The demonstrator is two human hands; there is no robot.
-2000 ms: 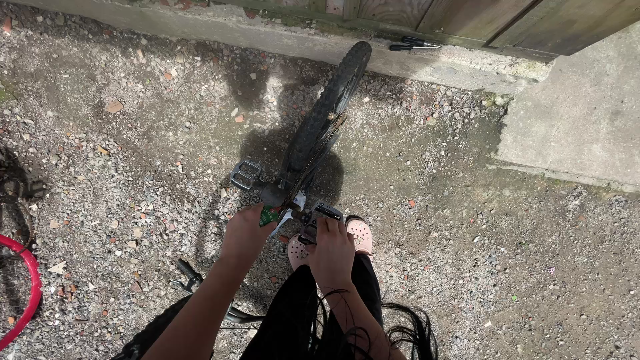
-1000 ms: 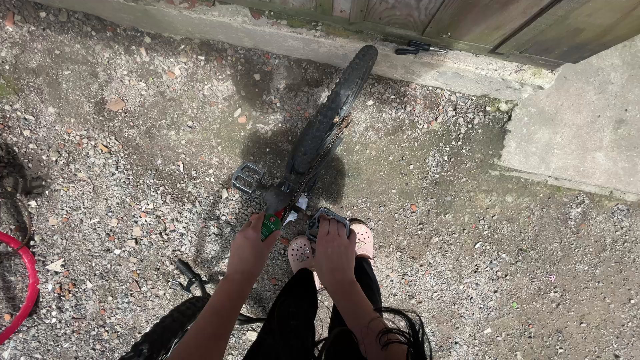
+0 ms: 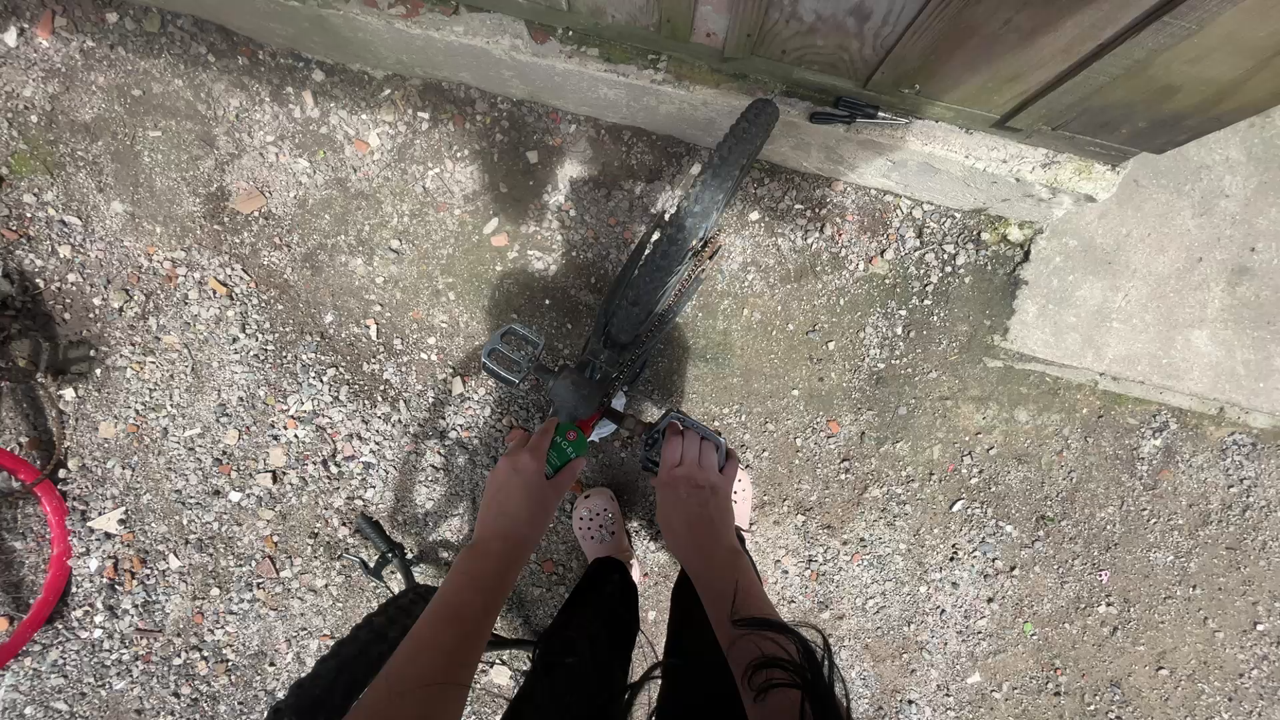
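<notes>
An upturned bicycle stands in front of me, its knobby tyre [image 3: 690, 230] pointing away and its chain [image 3: 675, 300] along the right side. My left hand [image 3: 525, 480] holds a green container [image 3: 566, 447] bearing writing, close to the bottom bracket [image 3: 575, 390]. The fingers of my right hand [image 3: 695, 480] are closed on the right pedal [image 3: 684, 440]. The other pedal [image 3: 513, 354] sticks out to the left. Below my left arm show a handlebar grip [image 3: 375, 535] and the other tyre [image 3: 350, 650].
Gravel ground lies all around. Dark-handled tools [image 3: 858, 112] rest on the concrete ledge [image 3: 910, 165] below a wooden door [image 3: 940, 60]. A concrete slab [image 3: 1160, 270] is at right, a red rim [image 3: 52, 560] at far left. My pink clogs [image 3: 600, 525] stand beneath the hands.
Two seconds ago a pale, narrow object showed beside the green container; now the container shows more fully in my left hand. My right hand remains at the pedal.
</notes>
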